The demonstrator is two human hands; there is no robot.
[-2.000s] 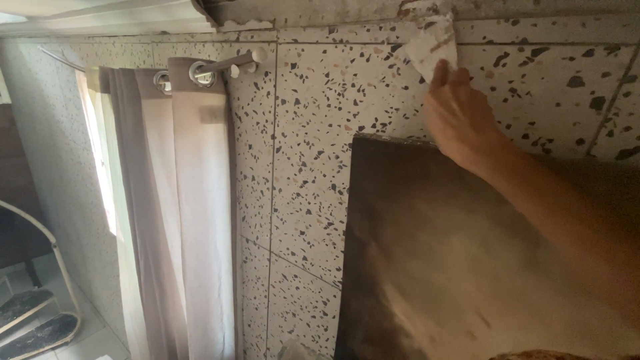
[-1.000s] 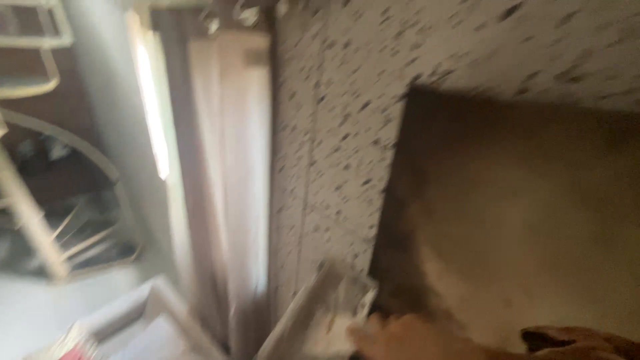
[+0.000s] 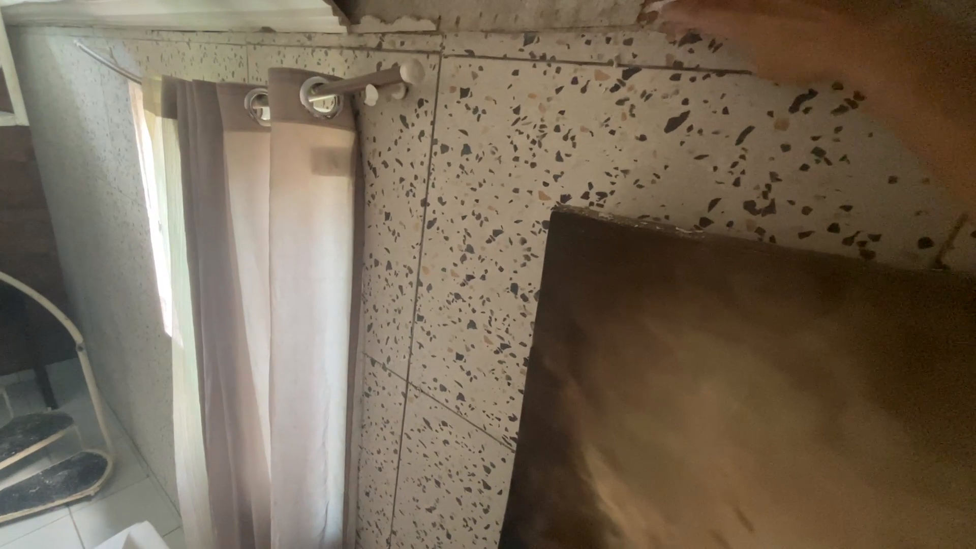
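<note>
My right hand (image 3: 751, 34) is blurred at the top right and partly cut off by the frame's upper edge. Its fingertips are at the rough strip (image 3: 534, 17) above the speckled terrazzo-like wall tiles (image 3: 488, 252). Whether the fingers hold anything cannot be made out. The forearm runs down to the right edge, over the tiles. Below it is a large dark brown panel (image 3: 747, 396) with a cloudy pattern and a rough upper edge. My left hand is out of view.
Grey-beige curtains (image 3: 305, 305) hang from a metal rod (image 3: 366, 82) with a round end cap, left of the tiles. A curved metal frame with dark steps or pads (image 3: 53, 484) stands at the lower left on a tiled floor. A pale ledge (image 3: 191, 14) crosses the top left.
Two seconds ago my right hand held a whitish, thin piece against the top of the wall. One second ago a hand was low, beside a pale object; now my right hand is up high again.
</note>
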